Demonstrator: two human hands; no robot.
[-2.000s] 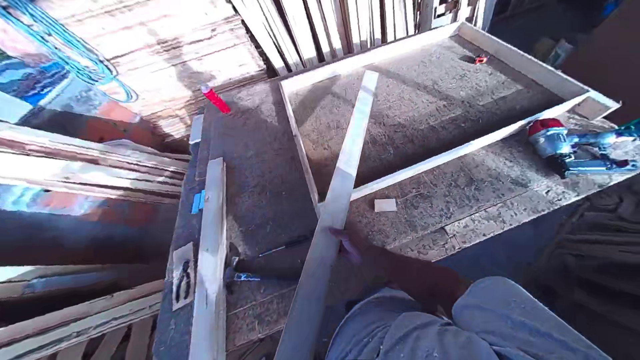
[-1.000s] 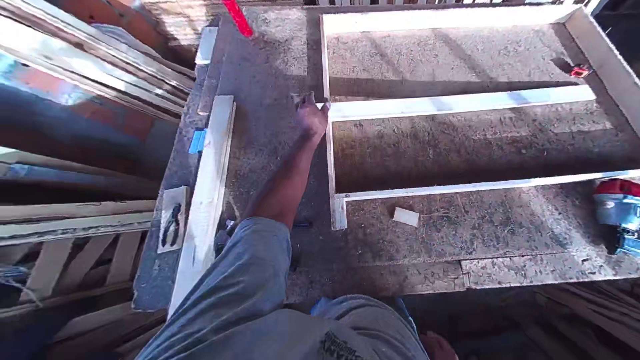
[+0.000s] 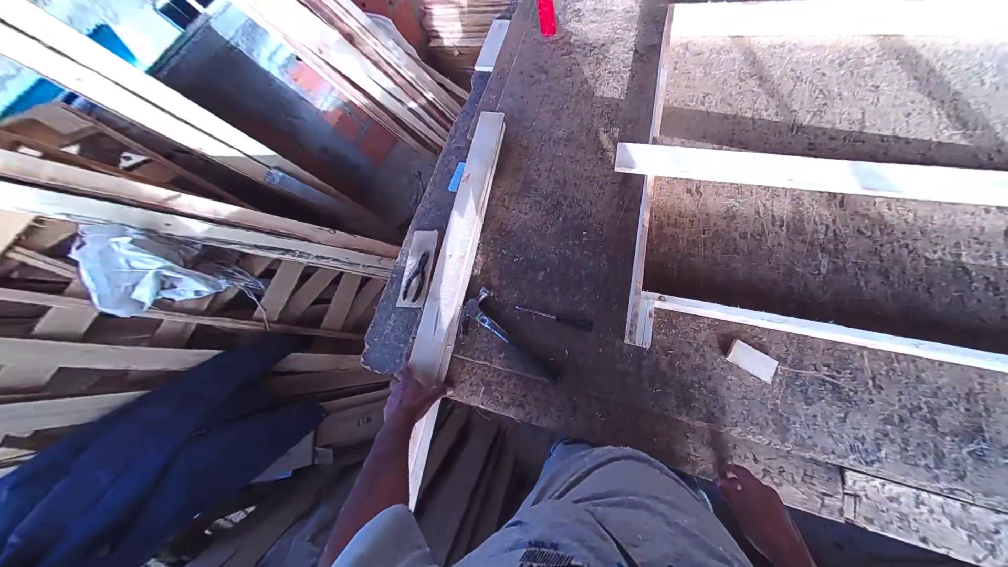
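My left hand grips the wooden boards that lie along the left end of the bench and overhang its front edge. My right hand is at the bench's front edge, its fingers partly hidden; I cannot tell whether it holds anything. A loose wooden slat lies across the rectangular wooden frame, its end jutting past the frame's left side. Between the boards and the frame lie a claw hammer and a screwdriver. A small wood block rests in front of the frame.
Pliers lie on a small board left of the long boards. A red object is at the bench's far side. Stacked lumber, a plastic bag and dark blue cloth are left of the bench.
The slat once held near my body now lies across the frame. My left hand has left the slat's end and moved to the boards at the bench's left. The view has shifted left.
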